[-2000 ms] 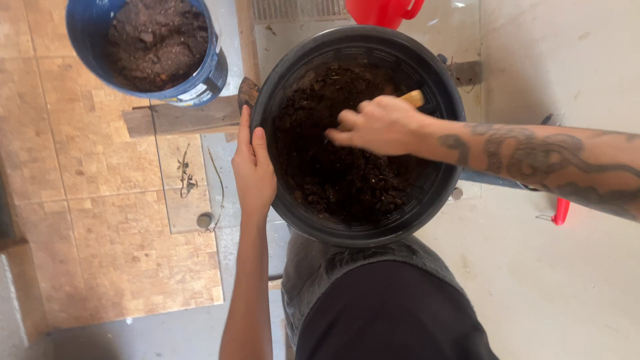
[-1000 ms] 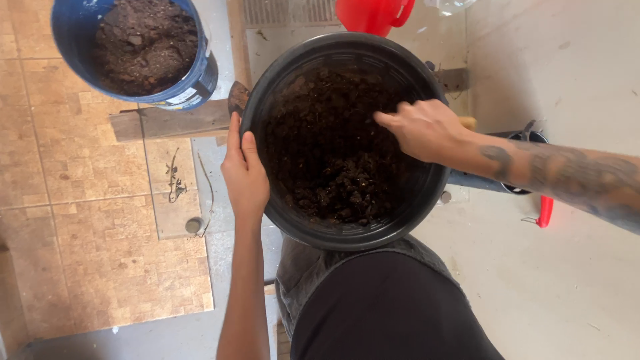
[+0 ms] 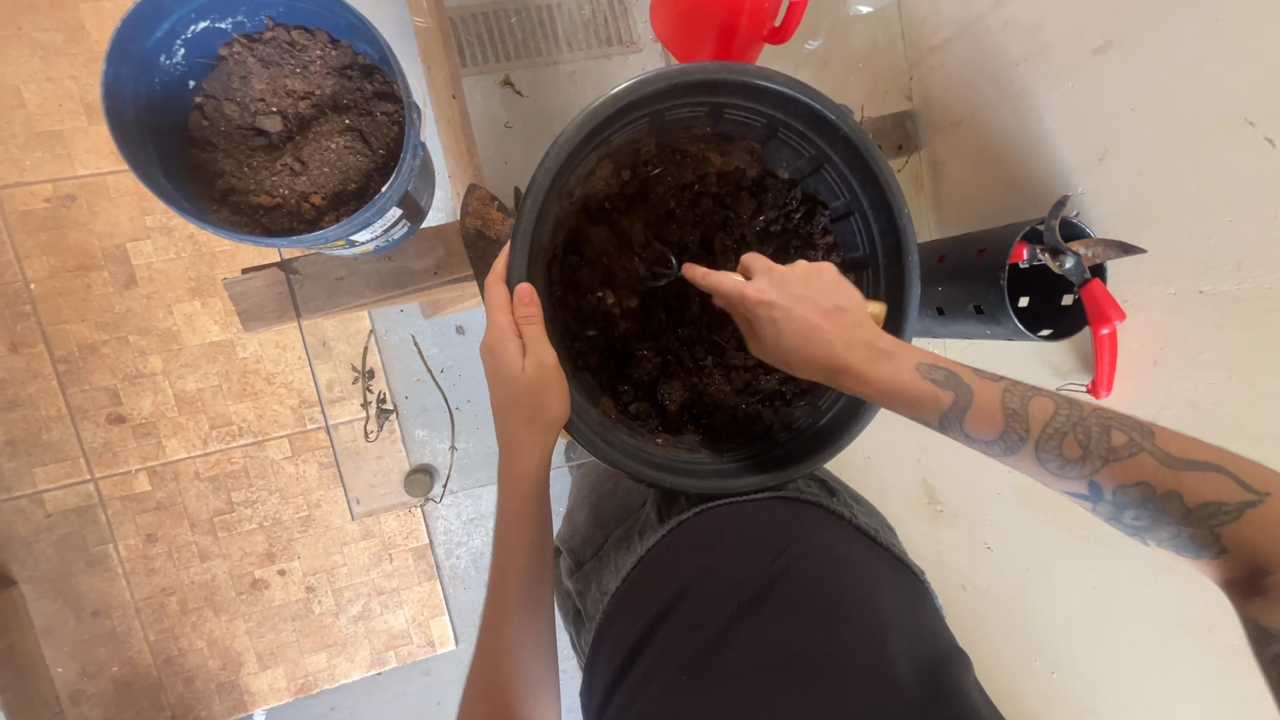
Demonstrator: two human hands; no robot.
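A round black plastic pot [image 3: 890, 240] holds dark, moist soil [image 3: 690, 370]. My left hand [image 3: 525, 370] grips the pot's left rim, thumb over the edge. Inside the pot, my right hand [image 3: 800, 315] is closed around the pale wooden handle [image 3: 876, 312] of a small hand tool, index finger laid along it. Its dark metal end [image 3: 662, 270] touches the soil and is partly hidden there. Beside my left fingers, the rusty blade of a trowel [image 3: 486, 215] shows past the rim.
A blue bucket [image 3: 150, 130] of brown soil stands at upper left, near wooden boards [image 3: 350, 275]. Red-handled pruning shears [image 3: 1100, 320] rest on a black perforated cylinder [image 3: 965, 285] at right. A red plastic vessel [image 3: 715, 30] sits beyond the pot. A glass-like sheet [image 3: 370, 480] lies at left.
My right hand has moved over the soil, and the tool's metal end now shows in front of it. My left hand has stayed on the pot's rim. The shears have come into view.
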